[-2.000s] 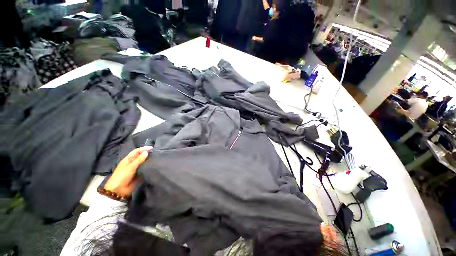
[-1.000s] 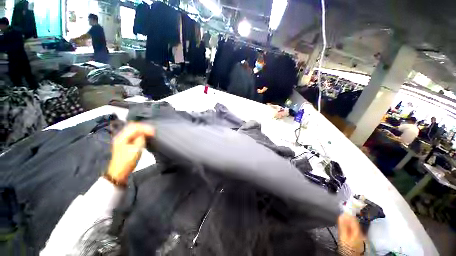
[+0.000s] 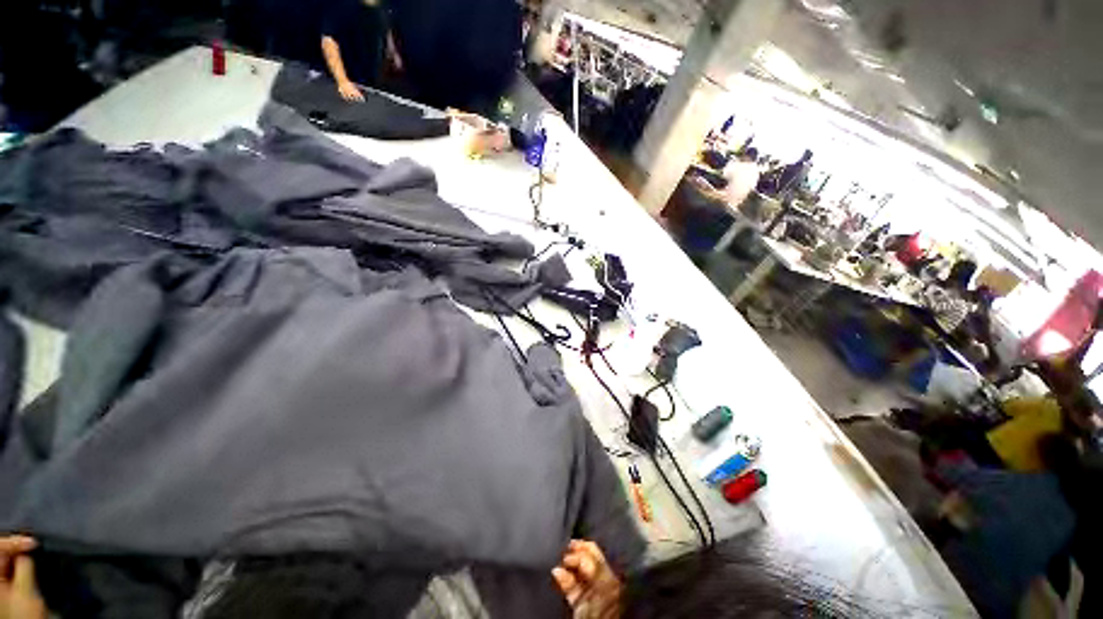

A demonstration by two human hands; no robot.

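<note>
A dark grey jacket (image 3: pixel 327 411) lies spread in front of me with a plain, zipless side up. My left hand (image 3: pixel 17 580) is at the lower left corner of the picture, partly cut off, gripping the jacket's near edge. My right hand (image 3: pixel 589 580) grips the near edge at the right, fingers curled on the cloth. The edge runs nearly straight between my hands. More dark grey jackets (image 3: pixel 351 200) lie behind it.
On the white table (image 3: pixel 798 484) at the right are black cables (image 3: pixel 659 453), orange-handled snips (image 3: pixel 640 493), a green spool (image 3: pixel 712 422), a blue and white can (image 3: pixel 733 460) and a red spool (image 3: pixel 745 486). A person's hand (image 3: pixel 350 91) is at the far end.
The jacket was lifted and turned over; its front zip no longer shows. Both hands have come down to its near edge. The view has swung right. A dark cloth now lies at the table's far end.
</note>
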